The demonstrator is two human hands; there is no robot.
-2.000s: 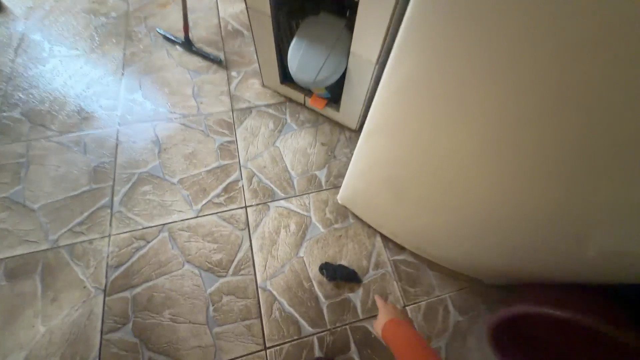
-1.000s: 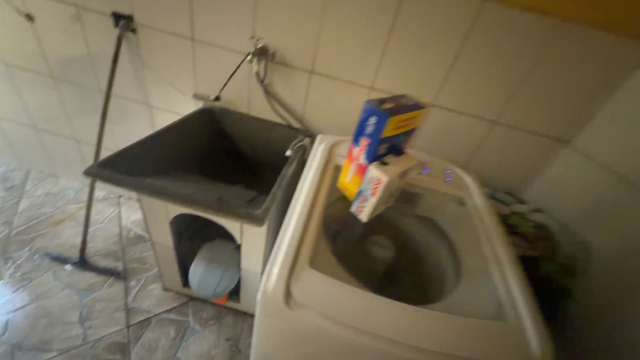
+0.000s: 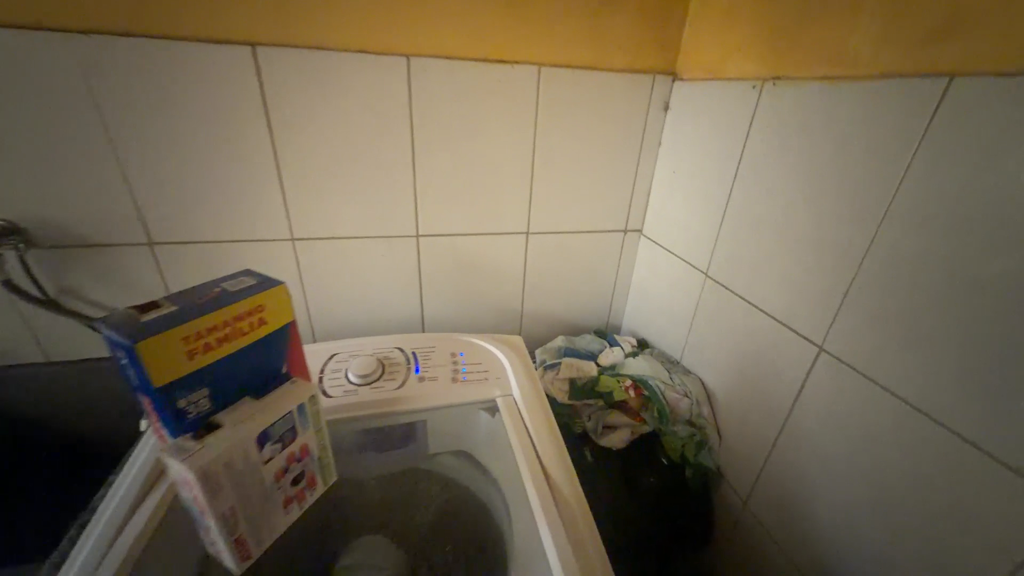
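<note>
Neither of my hands shows in the head view. A top-loading washing machine fills the lower middle, its transparent lid down over the tub. Blue lights glow on its control panel beside a round white knob. At the machine's left side stand two cardboard boxes: a blue and yellow one behind, and a smaller white one in front of it. Both are tilted in the view and bear writing.
A heap of patterned cloth lies on a dark container right of the machine, in the tiled corner. At the left are a dark sink basin and a hose at the wall.
The view has swung up from the floor to the washing machine and the wall corner. My hand with the orange sleeve, seen two seconds ago near a dark object on the floor, is out of view.
</note>
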